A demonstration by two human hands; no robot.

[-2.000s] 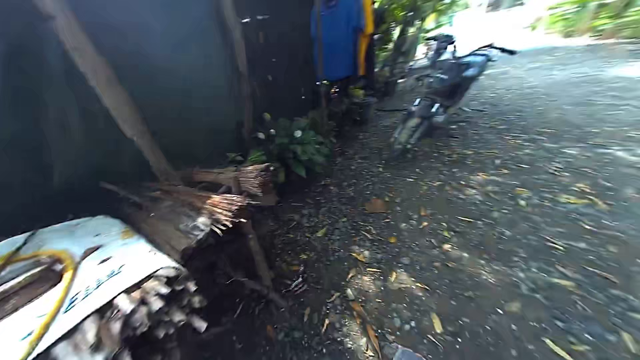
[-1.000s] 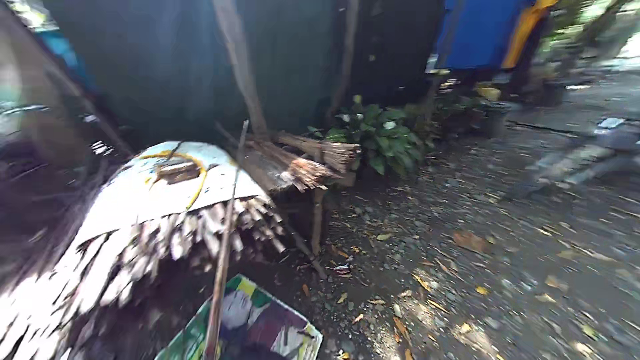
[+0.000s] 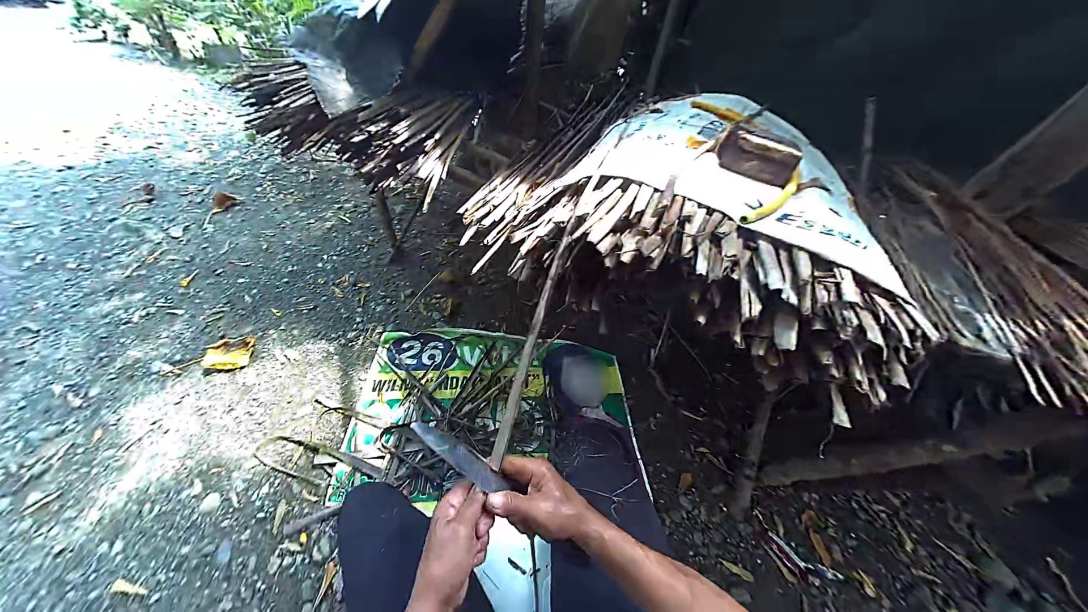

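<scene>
My right hand (image 3: 544,500) grips a knife (image 3: 459,455) whose flat metal blade points up and left; its handle is hidden in the fingers. A long thin palm-leaf strip or stick (image 3: 537,331) runs upward from between my hands, with the blade lying across it. My left hand (image 3: 456,537) is closed on the lower part of that strip, close beside my right hand. Beneath them a printed tarpaulin sheet (image 3: 608,374) lies on the ground, with dark thin shavings (image 3: 438,429) heaped on it.
Bundles of cut stalks (image 3: 786,293) rest on a raised wooden support, covered partly by a white sack (image 3: 663,140) with a brown block (image 3: 759,159) and yellow strap. More bundles (image 3: 399,127) stand at the back left. Gravel ground (image 3: 170,357) with fallen leaves spreads left.
The view has swung left, away from the motorcycle. Both hands, the knife and the shavings now show; neither hand was in the earlier frames. The long strip was visible one second ago.
</scene>
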